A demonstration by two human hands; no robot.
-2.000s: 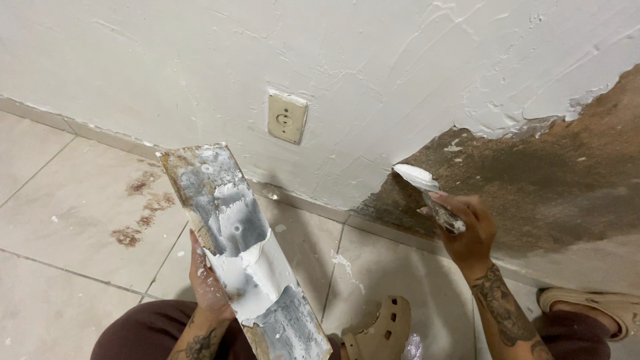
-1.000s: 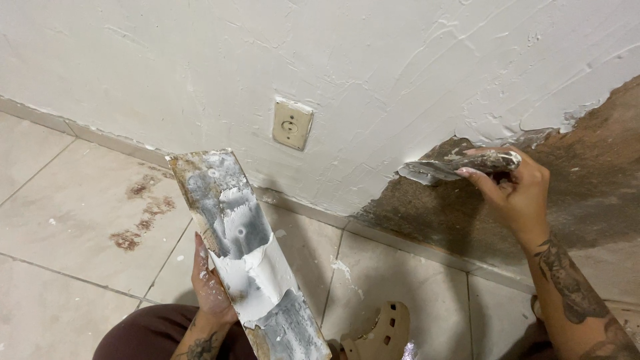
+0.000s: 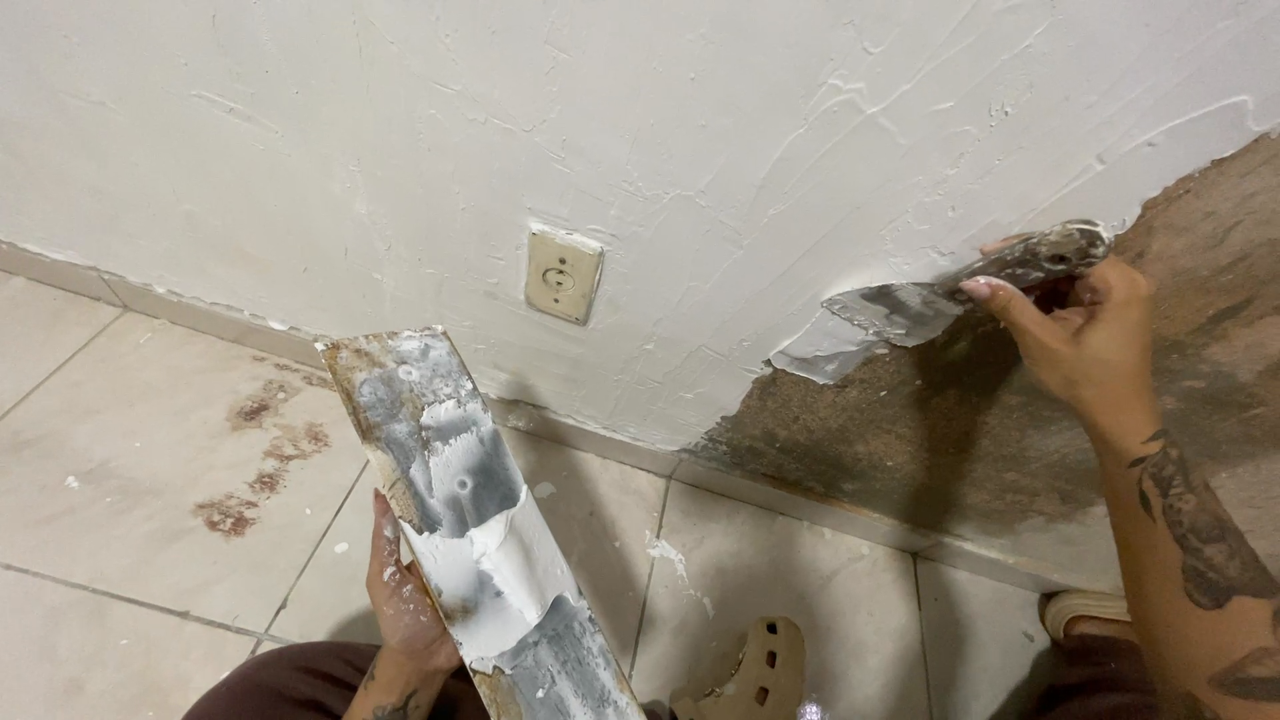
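My left hand grips a long flat board, stained and coated with dried filler, from its left edge and underside. A thick mound of wet white plaster or filler lies across the board's middle. My right hand holds a putty knife by its smeared handle, the blade tilted against the wall. Under and left of the blade, fresh white filler covers the upper edge of a bare brown patch. The patch widens to the right, below the white coated wall.
A beige wall outlet plate sits left of the patch. A tile baseboard runs along the floor. Reddish-brown stains and white spatters mark the floor tiles. My tan perforated clogs are near the wall.
My right hand has moved up along the patch's upper edge with the putty knife, leaving white filler over part of the brown surface. My left hand keeps the board in about the same place.
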